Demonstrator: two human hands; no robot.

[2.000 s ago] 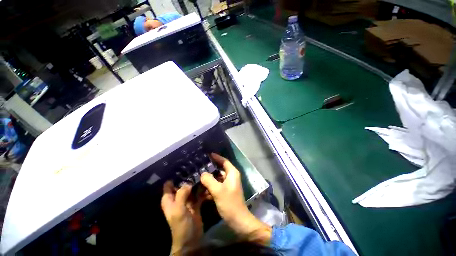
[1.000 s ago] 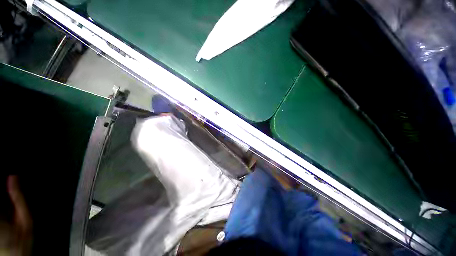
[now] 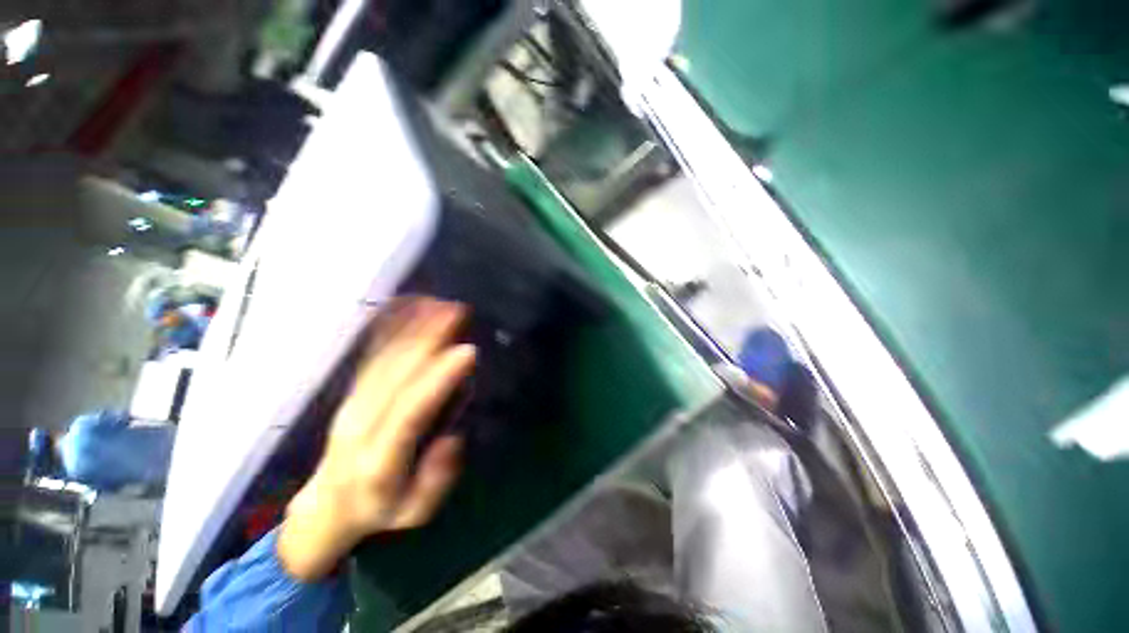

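Observation:
The large unit's white front cover (image 3: 324, 210) is tilted on the left, with its dark side (image 3: 495, 247) facing me. My left hand (image 3: 390, 427) is blurred and lies at the edge between cover and dark side. Its thumb is apart from the fingers and I see nothing held in it; the palm side is partly hidden. My right hand is out of the picture. A small blurred red part (image 3: 263, 517) shows on the unit's lower side, near my left wrist.
The unit is on a green trolley shelf (image 3: 576, 476) with a metal edge. The green bench (image 3: 916, 247) with its pale rail (image 3: 854, 359) runs along the right. A white cloth (image 3: 1102, 423) lies on it. My grey-clad leg (image 3: 743, 526) is between trolley and bench. A person's blue sleeve (image 3: 118, 448) shows far left.
The view swung to the bench and black tray, then back to the unit. Both hands were pinching small parts at the unit's side; now only my left hand shows, against the unit, and my right is gone.

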